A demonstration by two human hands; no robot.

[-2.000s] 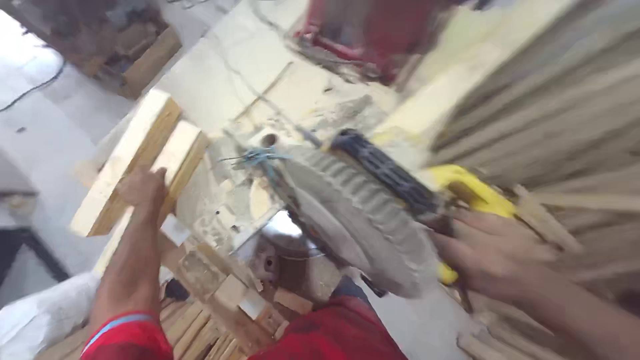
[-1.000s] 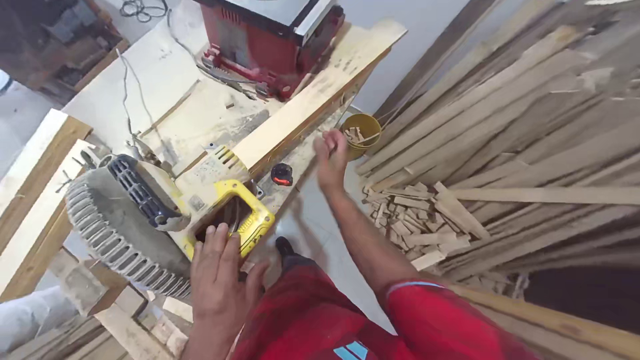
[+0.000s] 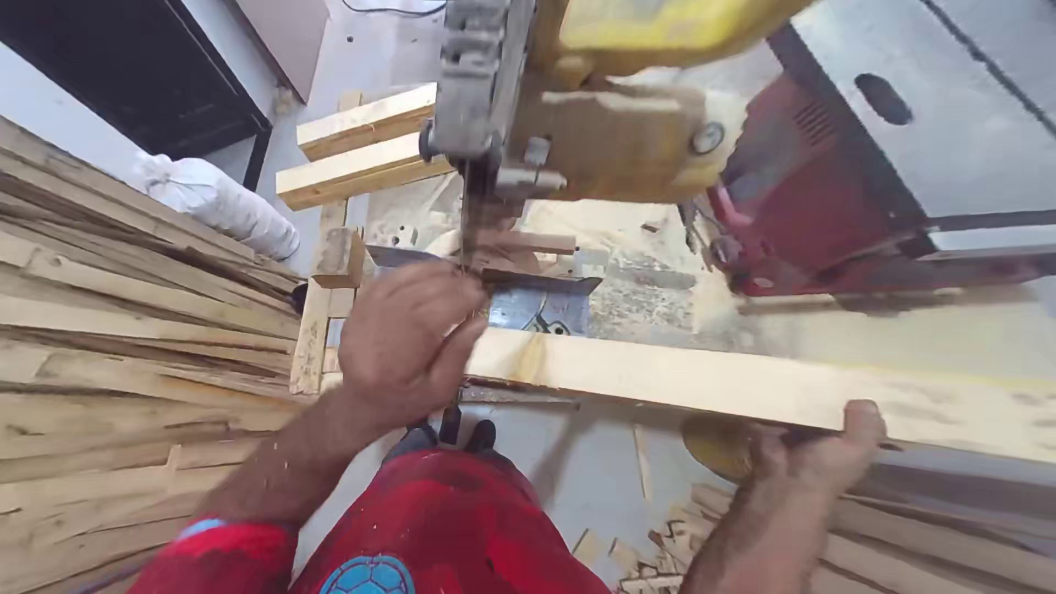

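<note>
A long wooden plank (image 3: 676, 375) runs from beneath my left hand to the right edge. My left hand (image 3: 412, 330) is curled over its left part, close to the blade area of a miter saw; its fingertips are partly hidden. My right hand (image 3: 817, 454) grips the plank's near edge, thumb on top and fingers below. Above my left hand stands the saw's grey guard (image 3: 474, 82), with the yellow saw body (image 3: 660, 33) beside it. The saw's metal base (image 3: 536, 309) shows behind the plank.
Two short timbers (image 3: 363, 169) lie at the back left, near a white sack (image 3: 219, 202). Stacked boards (image 3: 124, 330) fill the left side. A red machine (image 3: 808, 190) stands at the back right. Wood offcuts (image 3: 660, 553) and a yellowish bucket (image 3: 714, 445) are below the plank.
My left hand has gone from beside the yellow saw handle to the plank. My right hand, holding nothing a second ago, now grips the plank. The view has turned.
</note>
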